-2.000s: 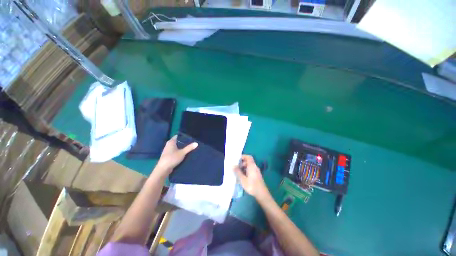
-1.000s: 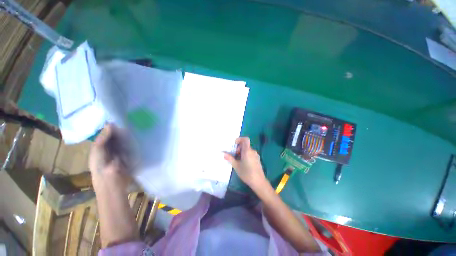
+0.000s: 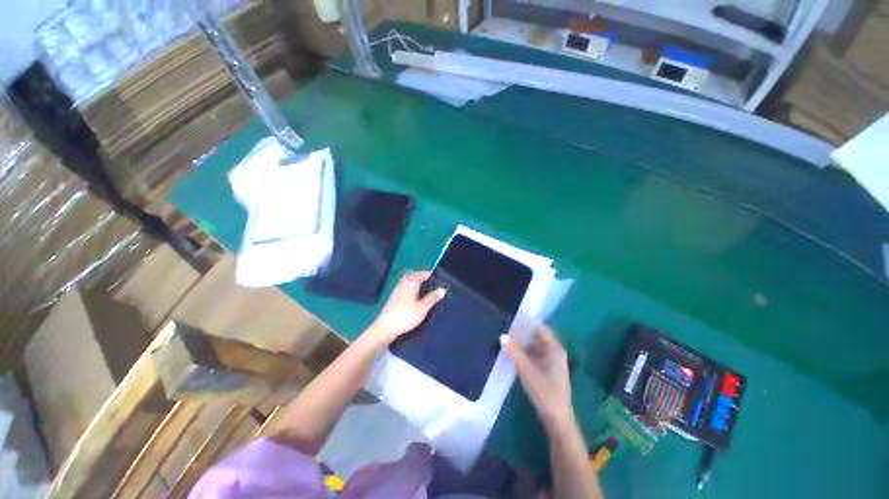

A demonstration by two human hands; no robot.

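A glossy black screen panel (image 3: 463, 322) lies face up over a stack of white sheets (image 3: 439, 414) in front of me. My left hand (image 3: 411, 302) grips the panel's left edge, with the thumb on its black face. My right hand (image 3: 542, 359) is at the panel's right edge, blurred; its fingers are partly apart, and I cannot tell if they hold a sheet or the panel's edge. The black tester (image 3: 677, 385) lies to the right, with a small red light on and coloured wires running to a green adapter board (image 3: 629, 427).
Another dark panel (image 3: 366, 244) lies to the left, beside whitish sleeves (image 3: 289, 214) with a rectangular outline. A wooden crate (image 3: 195, 390) and cardboard stand at lower left. A metal post (image 3: 251, 88) rises at the bench's left end. Shelves (image 3: 634, 60) stand behind.
One second ago my left hand was moving a translucent sleeve at the left and white sheets lay uncovered. Now my left hand holds a black panel over them. The view has shifted.
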